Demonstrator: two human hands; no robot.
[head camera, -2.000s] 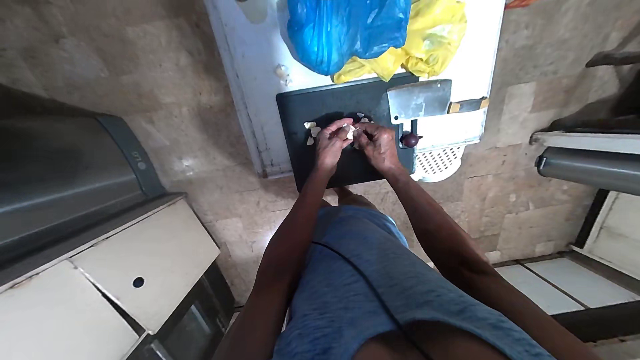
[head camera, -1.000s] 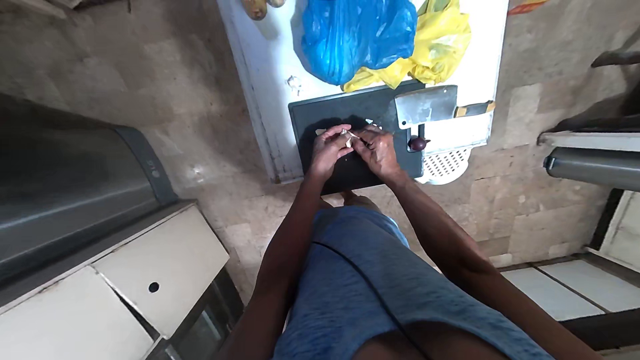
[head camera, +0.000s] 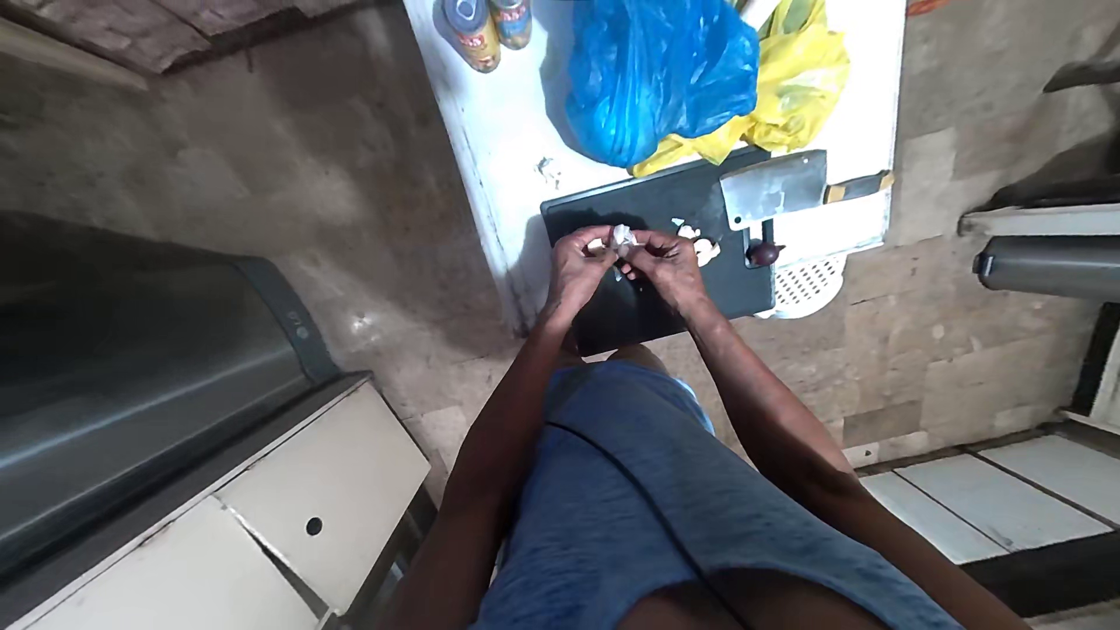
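Observation:
My left hand (head camera: 579, 267) and my right hand (head camera: 667, 269) meet above the black cutting board (head camera: 639, 319), their fingertips pinching a small whitish piece (head camera: 623, 236) that looks like garlic. Fingers partly cover it. Pale pieces (head camera: 704, 252), perhaps garlic cloves or skins, lie on the board beside my right hand. A cleaver (head camera: 774, 188) rests across the board's upper right corner, its handle over the white table. Near the board's right edge is a small purple onion (head camera: 764, 254).
A blue plastic bag (head camera: 652, 79) and a yellow plastic bag (head camera: 801, 83) lie on the white table (head camera: 486, 188) beyond the board. Two cans (head camera: 473, 35) stand at its far left. A white perforated plastic piece (head camera: 807, 284) shows past the near right edge.
The view has shifted, bringing the cans into sight. Both hands stay together over the board. Pale pieces now show to the right of my right hand.

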